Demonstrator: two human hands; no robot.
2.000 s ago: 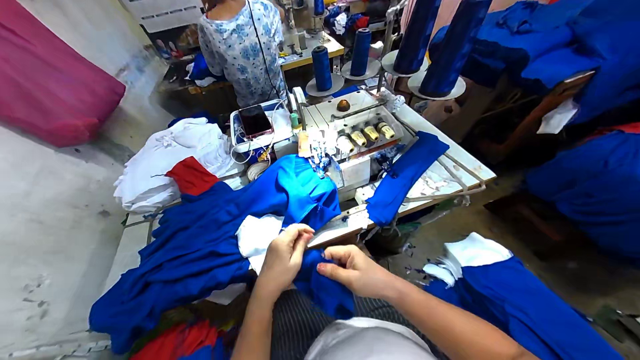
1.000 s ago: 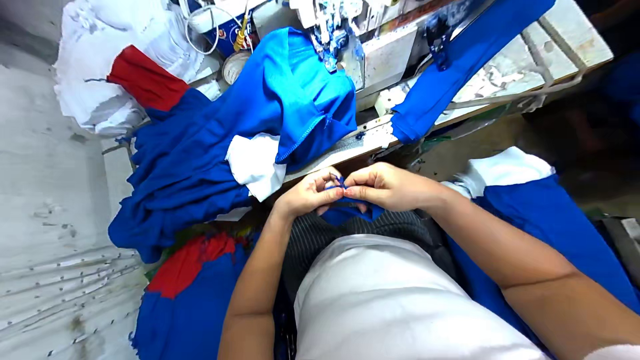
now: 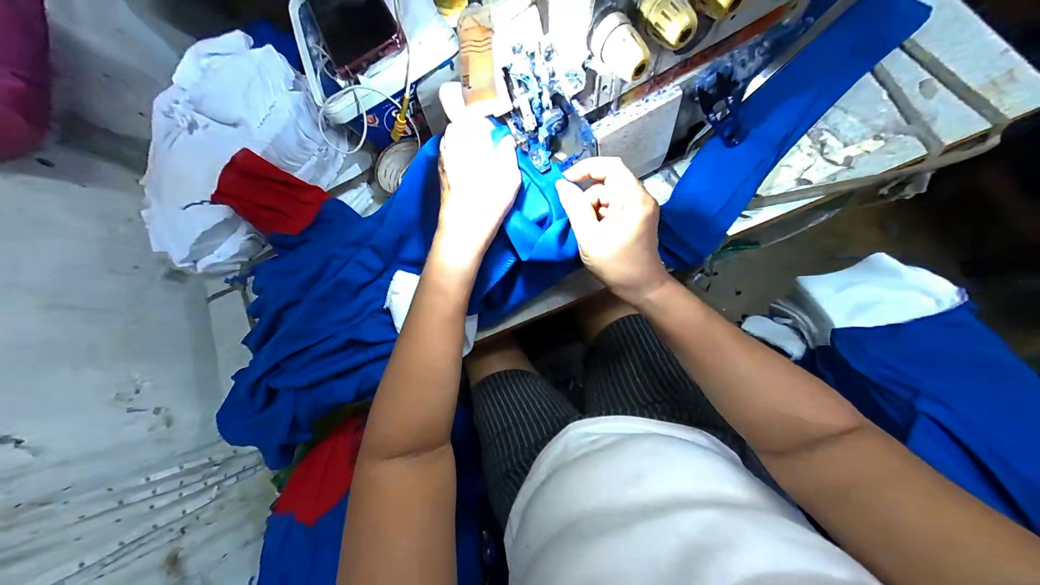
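Observation:
Blue fabric (image 3: 325,317) lies over the left part of the sewing table and runs up to the needle and presser-foot area (image 3: 540,122) of a sewing machine, likely an overlock. My left hand (image 3: 479,175) is on the fabric just left of the presser foot; its fingertips are washed out by glare. My right hand (image 3: 613,219) pinches a bit of the blue fabric just right of and below the foot, with thumb and forefinger together. A white cloth piece (image 3: 402,296) shows beside my left forearm. A long blue strip (image 3: 780,134) lies across the table to the right.
White cloth (image 3: 231,130) is heaped at the back left, with a red piece (image 3: 268,193) beside it. A phone (image 3: 353,28) rests in a white tray near a cable. Yellowish tension dials (image 3: 668,23) top the machine. Blue garments with white ends (image 3: 886,292) lie at the lower right.
Both hands have moved from near my lap up to the machine. The small blue piece they held together before is no longer distinguishable from the fabric there.

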